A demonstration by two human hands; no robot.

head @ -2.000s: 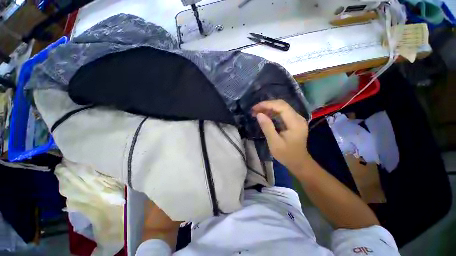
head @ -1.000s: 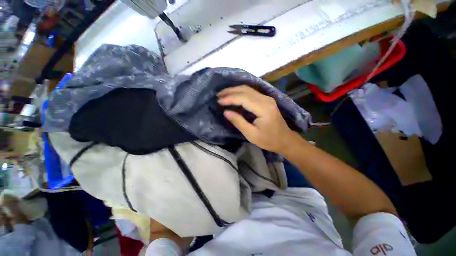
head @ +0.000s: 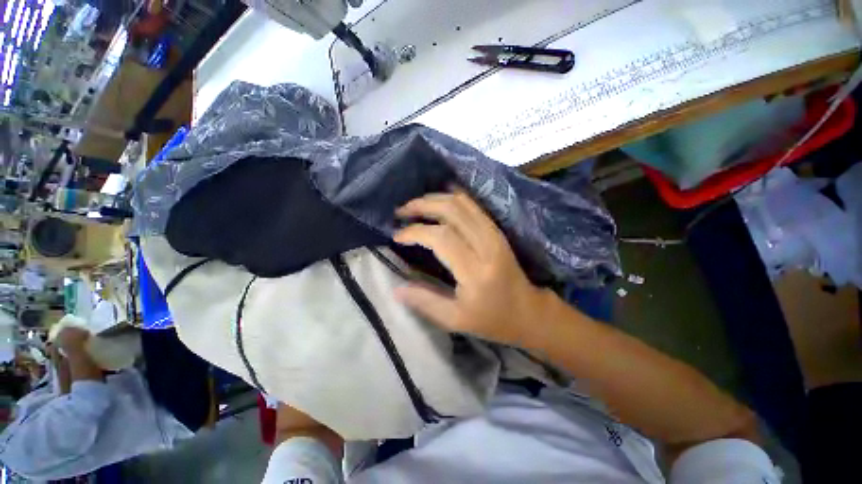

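The garment lies over my lap and the table's front edge. Its grey leaf-print shell (head: pixel 558 222) is at the back and right, the black facing (head: pixel 255 213) in the middle, and the cream lining (head: pixel 307 326) with dark seams nearest me. My right hand (head: pixel 473 269) rests on the garment right of the black facing, fingers spread and a little bent; I cannot tell whether it pinches any cloth. My left hand is hidden under the cream lining; only the forearm shows at the bottom.
Black thread snips (head: pixel 523 59) lie on the white table (head: pixel 425 57), right of the sewing machine (head: pixel 302 14). A ruler tape runs along the table edge. A red basket (head: pixel 699 197) is below right, a blue basket (head: pixel 163 293) behind the garment at left. Another person (head: pixel 85 416) is at lower left.
The view has turned, and another person has come into view at left. My right hand has moved inward over the garment, and the printed shell now spreads further right.
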